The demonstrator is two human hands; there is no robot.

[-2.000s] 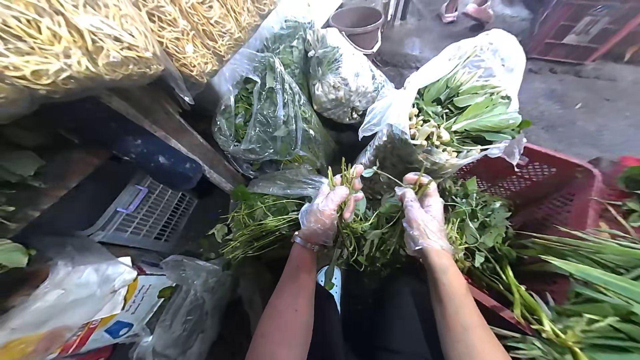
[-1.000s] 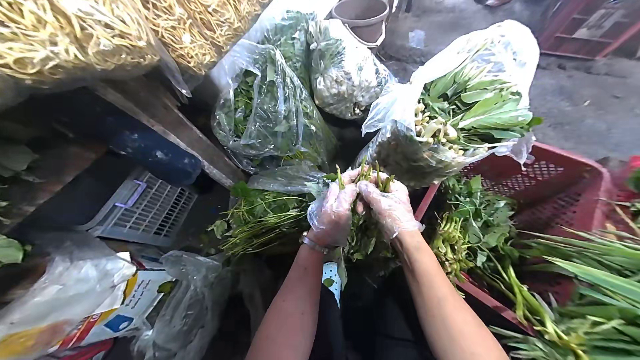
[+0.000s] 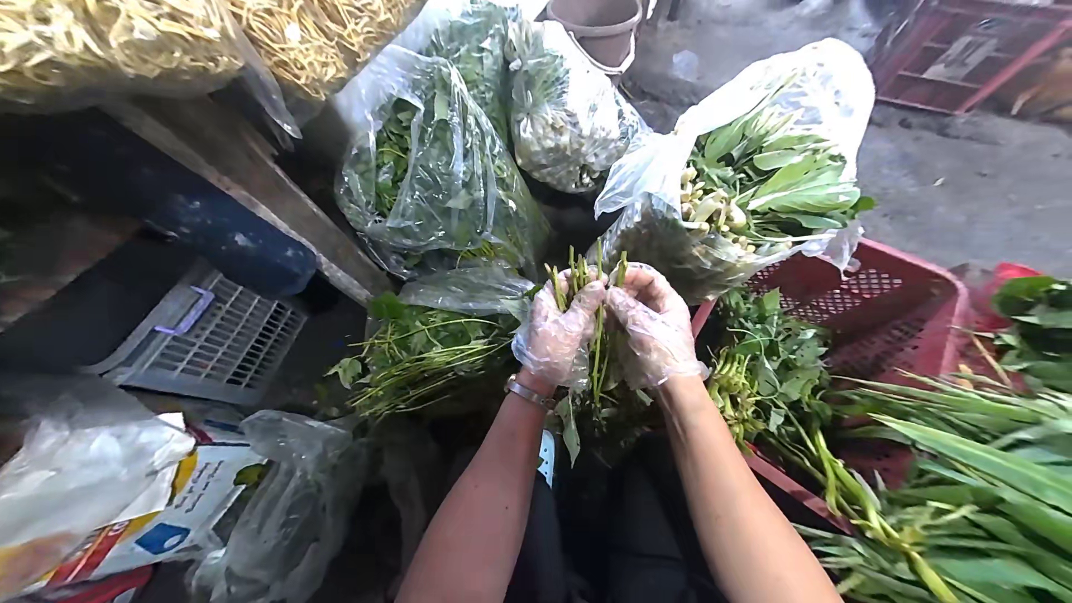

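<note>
Both hands wear clear plastic gloves and meet at the middle of the view. My left hand [image 3: 563,331] is closed round several green leafy stems [image 3: 598,352], whose cut ends stick up above the fingers. My right hand [image 3: 657,327] touches it from the right, with thumb and fingers pinched on stems of the same kind. Leaves hang below the hands. Left of them lies a heap of long-stemmed greens [image 3: 435,347]; to the right, more leafy bunches [image 3: 766,368] lie at the edge of a red plastic crate [image 3: 913,318].
Clear bags of greens [image 3: 444,167] and of pale-stemmed vegetables [image 3: 754,184] stand ahead, with a bucket [image 3: 599,33] behind. A grey basket [image 3: 218,335], a wooden beam [image 3: 243,176] and crumpled plastic bags [image 3: 293,502] are on the left. Long green leaves [image 3: 988,486] cover the lower right.
Two seconds ago my hands were apart with stems stretched between them; my right hand has moved left to meet my left hand. The stems now stand upright between them.
</note>
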